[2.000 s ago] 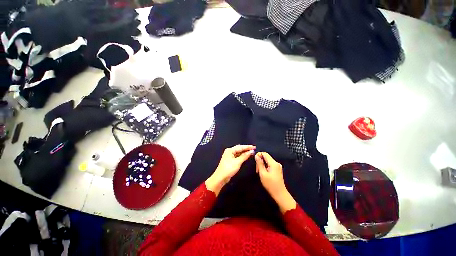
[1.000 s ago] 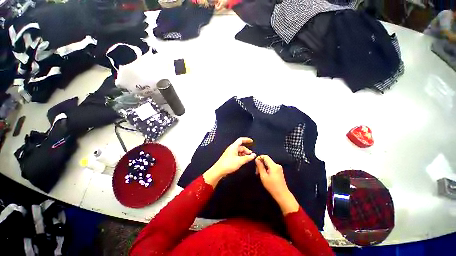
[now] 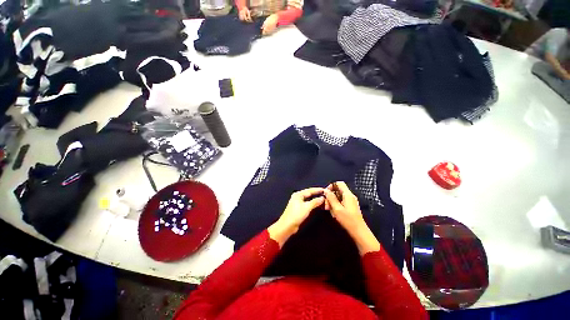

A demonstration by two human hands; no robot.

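A navy-black sleeveless garment with small black-and-white checks at its neck and armholes lies flat before me. My left hand and my right hand meet above its middle, with thumbs and fingertips pinched close together. Something tiny seems to be between the fingertips, too small to name. I cannot make out a needle or thread. A round dark red dish at the left holds a heap of tiny white and dark pieces.
A clear bag of black-and-white pieces and a dark cylinder are behind the dish. A red heart-shaped box and a round tartan tray are at the right. Dark garment piles lie farther back. Two other people are partly visible.
My hands were slightly apart at the fingertips and have come together, a little lower. The view has tilted up, showing more of the people at the far side.
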